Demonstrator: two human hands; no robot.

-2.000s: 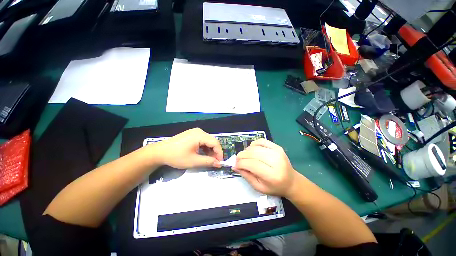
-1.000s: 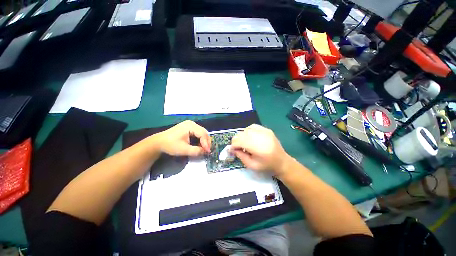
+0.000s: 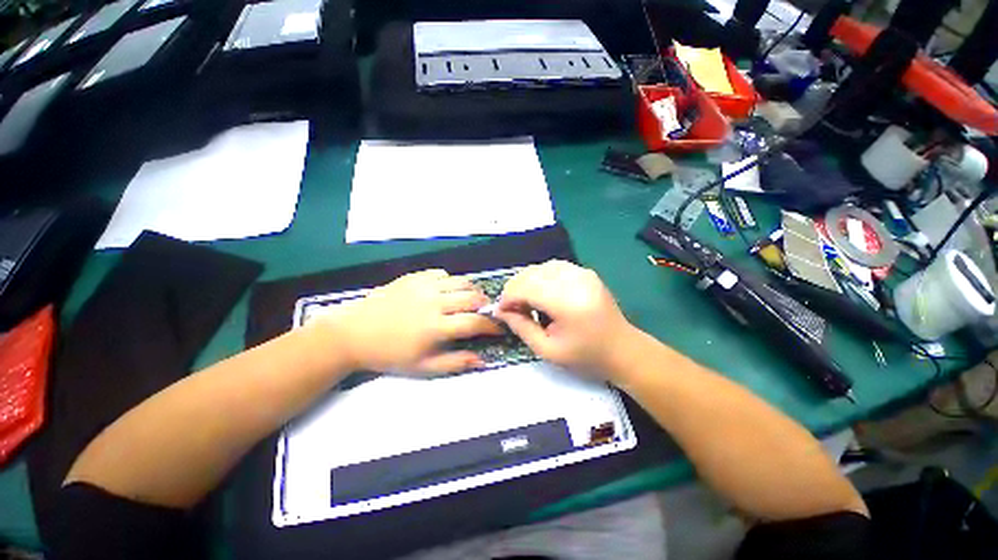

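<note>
An open light-coloured laptop case point(image 3: 438, 410) lies on a black foam mat point(image 3: 254, 383). A green circuit board point(image 3: 501, 352) shows in its upper part, partly covered by my hands. A long black strip point(image 3: 449, 462) with a small label runs along the lower edge. My left hand point(image 3: 410, 323) lies flat over the board's left side, its fingertips at a small white wipe point(image 3: 489, 311). My right hand point(image 3: 564, 317) pinches the wipe over the board. The round dark area at the case's upper left is mostly hidden by my left hand and forearm.
White sheets point(image 3: 451, 188) lie behind the case. A silver panel point(image 3: 514, 53) sits on a black support at the back. Red bins point(image 3: 681, 120), a long black bundle with coloured wires point(image 3: 766, 317) and a tape roll point(image 3: 861, 237) are at the right. Red bubble-wrap point(image 3: 22, 383) is at the left edge.
The fingers of my left hand have spread flatter over the board and reach the wipe. The wipe, which was lower and separate from my left fingers, is now between both hands' fingertips.
</note>
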